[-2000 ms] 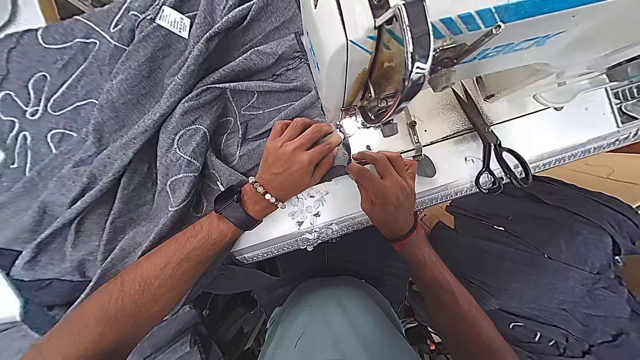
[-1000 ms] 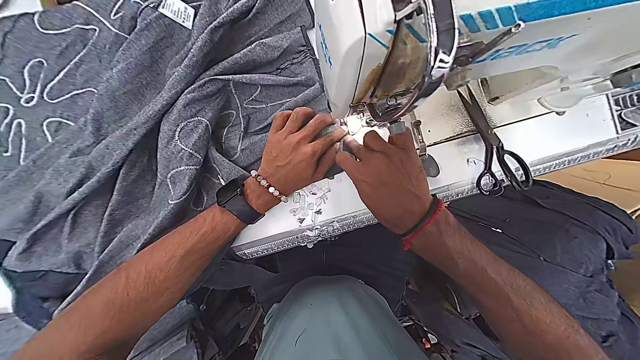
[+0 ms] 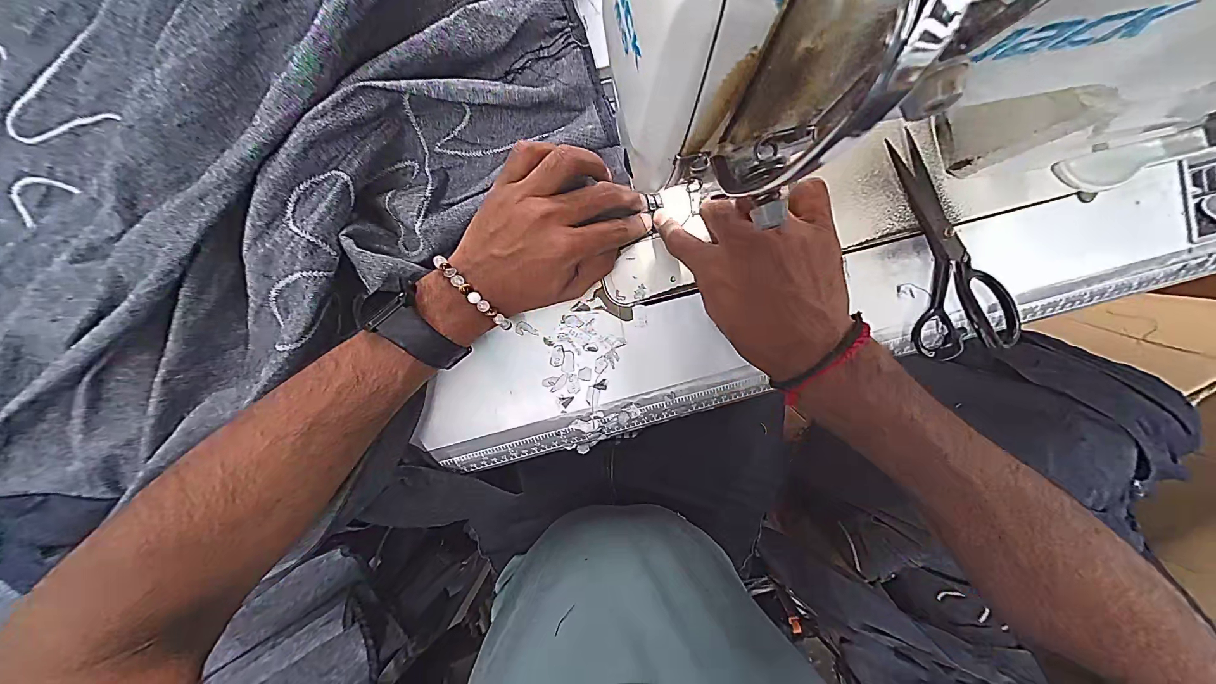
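Under the head of a white Jack sewing machine (image 3: 665, 85), my two hands meet at the lit needle area (image 3: 679, 214). My left hand (image 3: 551, 228) lies at the edge of a grey fabric with white cord loops (image 3: 313, 209), its fingertips beside the presser foot; whether it pinches anything is hidden. My right hand (image 3: 774, 275) reaches in from the other side, index finger and thumb close to the needle, partly behind a metal part of the machine. What its fingers touch cannot be made out.
Black-handled scissors (image 3: 950, 256) lie on the machine bed to the right. Small clear scraps (image 3: 579, 361) are scattered near the table's front edge, which carries a measuring tape (image 3: 665, 408). Dark fabric (image 3: 1054, 427) is heaped below at the right, beside cardboard (image 3: 1121, 332).
Over the two seconds my right hand has moved up and in toward the needle area. My left hand has stayed close to the needle, on the left side. The view has shifted nearer the machine.
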